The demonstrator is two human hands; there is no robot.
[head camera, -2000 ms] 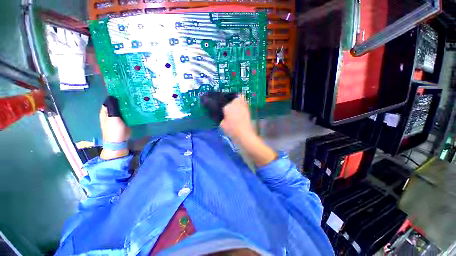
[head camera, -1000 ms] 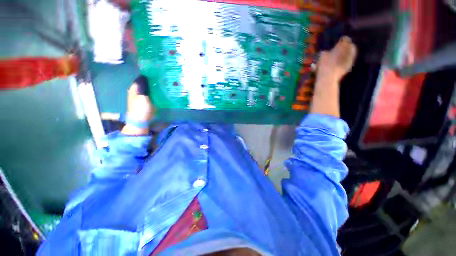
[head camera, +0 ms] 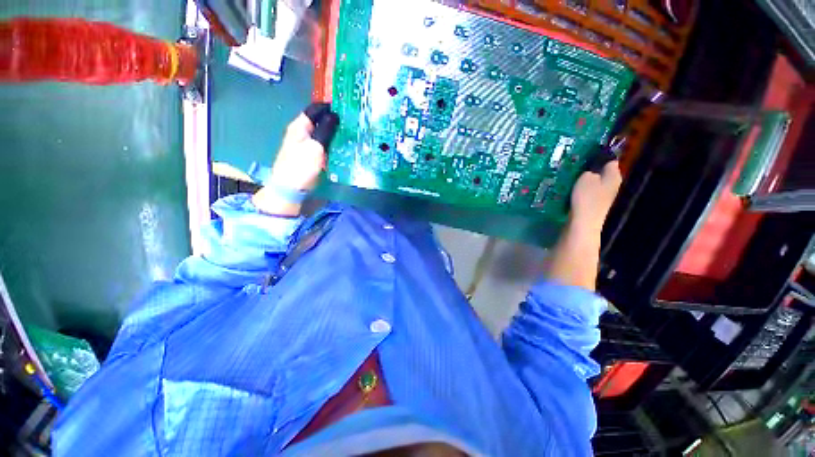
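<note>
A large green printed circuit board [head camera: 465, 116] lies in front of me, its silvery solder side up, tilted down to the right in view. My left hand [head camera: 304, 152], with black finger cots and a light blue wrist strap, grips its left edge near the lower corner. My right hand [head camera: 597, 183], also with black finger cots, is at the board's right edge near the lower corner. A dark, shiny object [head camera: 636, 112] shows just above the right fingertips; it may be cutters. Whether the right fingers grip the board is hard to tell.
An orange slotted rack [head camera: 657, 40] and red pad lie behind the board. White cloths [head camera: 259, 54] lie at upper left. A red-wrapped bar [head camera: 89, 52] and pale rail [head camera: 197, 161] cross at left. Black frames with red insides [head camera: 715, 259] stand at right.
The board has turned clockwise in view. My right hand has come from above the board, out past its right side, to its right edge. My left hand has stayed at the left edge.
</note>
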